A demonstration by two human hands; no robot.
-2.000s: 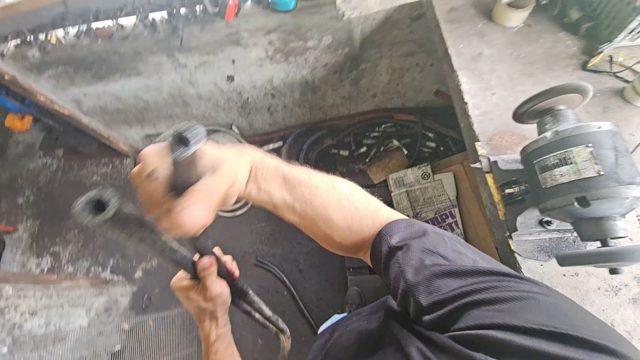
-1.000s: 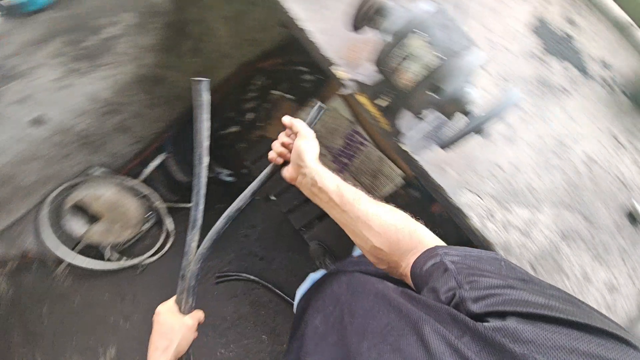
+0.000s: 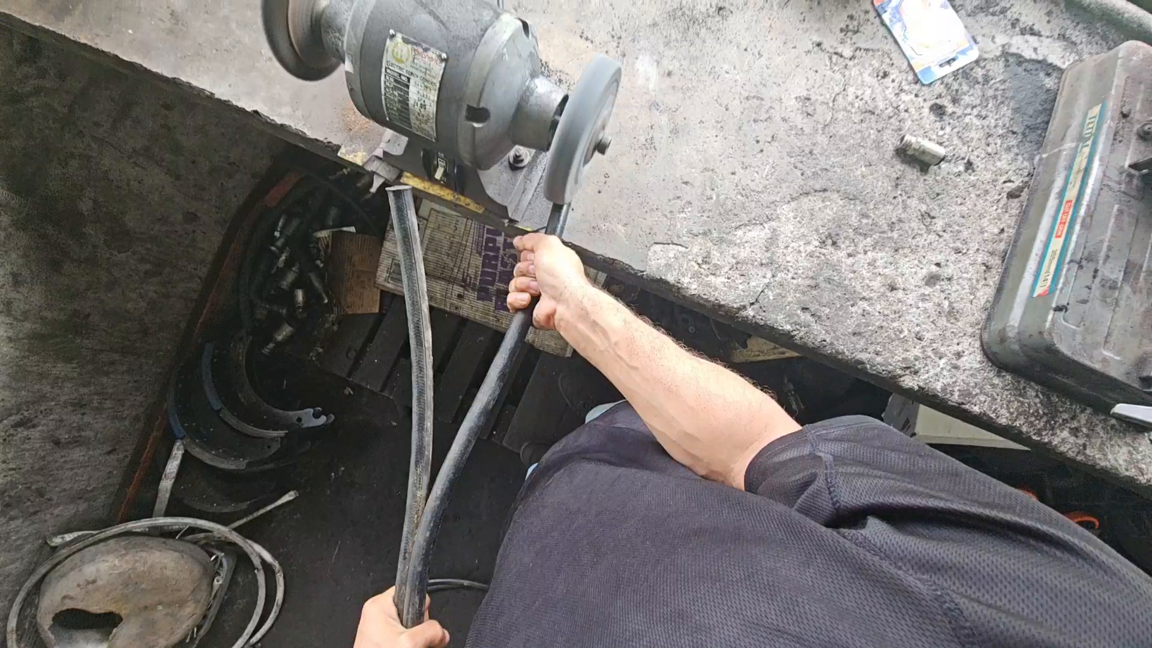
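Note:
A black rubber hose (image 3: 477,409) is bent into two long lengths. My right hand (image 3: 545,281) grips one length near its end, which meets the lower rim of the grey grinding wheel (image 3: 581,130) on the bench grinder (image 3: 441,76). At the bottom of the view, my left hand (image 3: 396,623) is closed around both lengths where they come together. The other length (image 3: 412,315) rises to the left of my right hand, its end beside the bench edge, below the grinder. Whether the wheel is spinning cannot be told.
The grinder stands on a worn concrete bench (image 3: 765,225) with a metal fitting (image 3: 922,150), a blister pack (image 3: 927,36) and a grey tool case (image 3: 1071,234). Below lie hose fittings (image 3: 292,279), curved brake shoes (image 3: 243,405), a printed sack (image 3: 450,261) and coiled tubing (image 3: 270,576).
My right hand has brought one hose end up to the grinding wheel. Earlier that end was held away from the grinder. The view has swung towards the bench.

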